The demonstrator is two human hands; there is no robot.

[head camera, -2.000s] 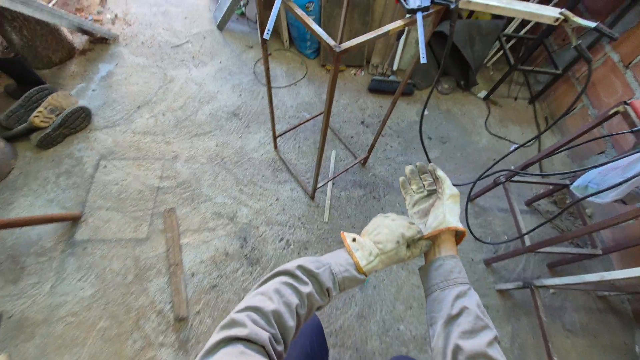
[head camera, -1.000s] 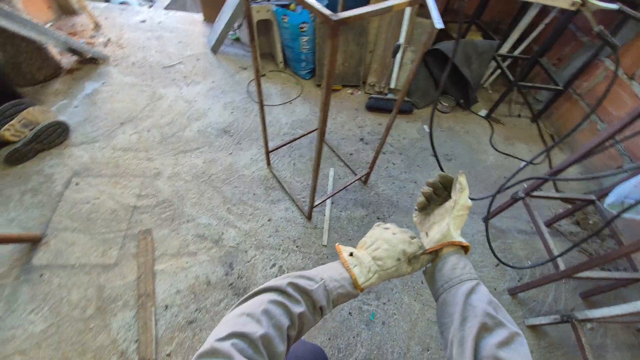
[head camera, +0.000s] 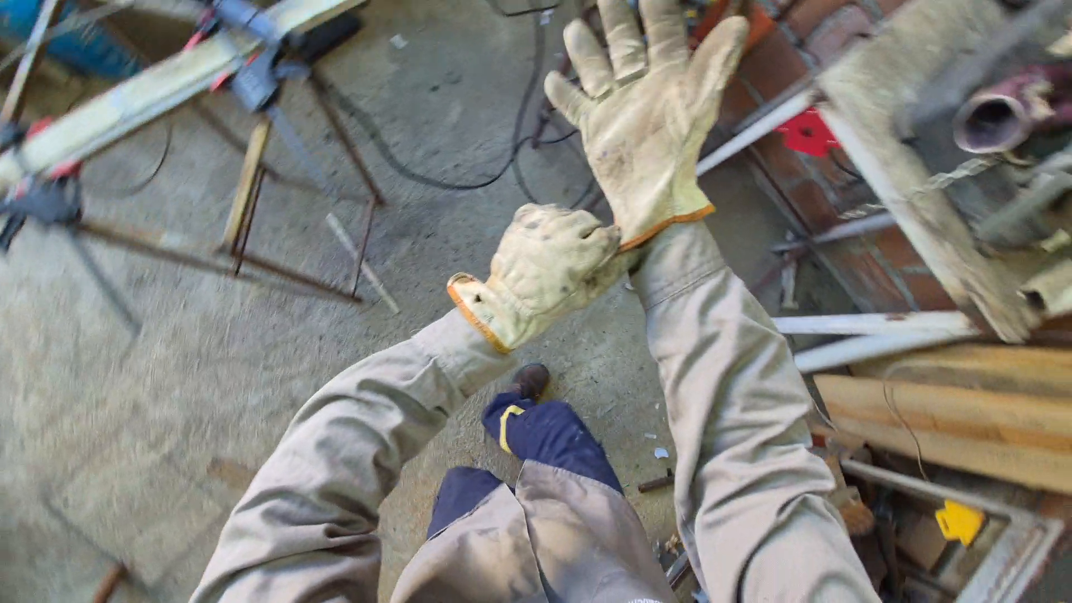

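Note:
A pale leather work glove with an orange-edged cuff covers each hand. My right hand (head camera: 649,117) is raised palm up with its fingers spread and nothing in it. Its glove's cuff (head camera: 670,226) lies at the wrist, over the grey sleeve. My left hand (head camera: 557,255) is closed on that cuff, its fingertips partly hidden. The left glove's own cuff (head camera: 477,314) stands a little away from the sleeve.
At upper left a metal frame (head camera: 293,280) carries a pale bar (head camera: 159,100) held by clamps (head camera: 255,79). A black cable (head camera: 419,176) lies on the concrete floor. On the right stand a worn table (head camera: 913,218) with metal pipes, and wooden boards (head camera: 946,419) below it.
My right hand's fingers, bent earlier, are now spread wide. My left hand stays at the right glove's cuff. The view has swung strongly, bringing in my legs and the table at right.

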